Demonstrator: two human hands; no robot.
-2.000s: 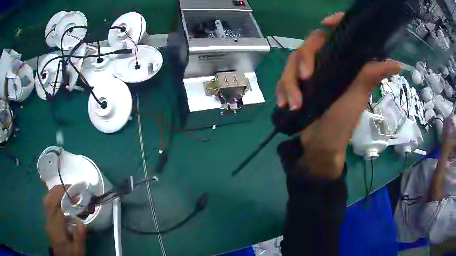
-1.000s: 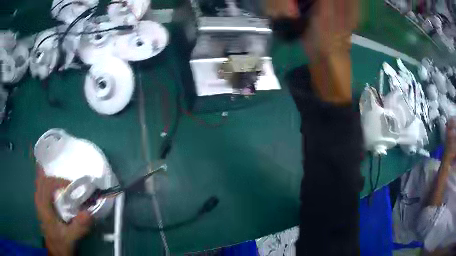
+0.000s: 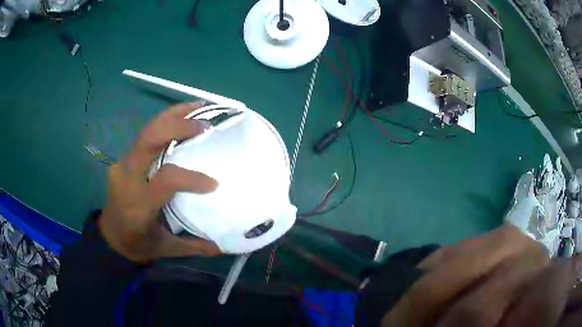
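Note:
My left hand (image 3: 137,191) holds a white camera housing (image 3: 236,172), thumb across its smooth shell and fingers around its rim. An oval hole shows at its lower right. One white antenna (image 3: 172,86) points to the upper left, another (image 3: 233,278) points down. A thin multicolour lead (image 3: 332,186) with a small white plug lies right of the housing. My right hand (image 3: 478,281) is blurred at the lower right, partly cut off by the edge; I cannot tell whether it holds anything. No screwdriver shows.
A white mounting base (image 3: 287,38) lies beyond the housing, with another disc (image 3: 351,9) beside it. The screw feeder (image 3: 447,70) stands at the upper right. A black connector (image 3: 325,140) and red-black leads lie between. White units (image 3: 542,198) are at the far right.
The view has shifted left. The housing is turned over in my left hand, its smooth shell now facing me. My right hand has come back from the feeder side to the lower right; the screwdriver is out of sight.

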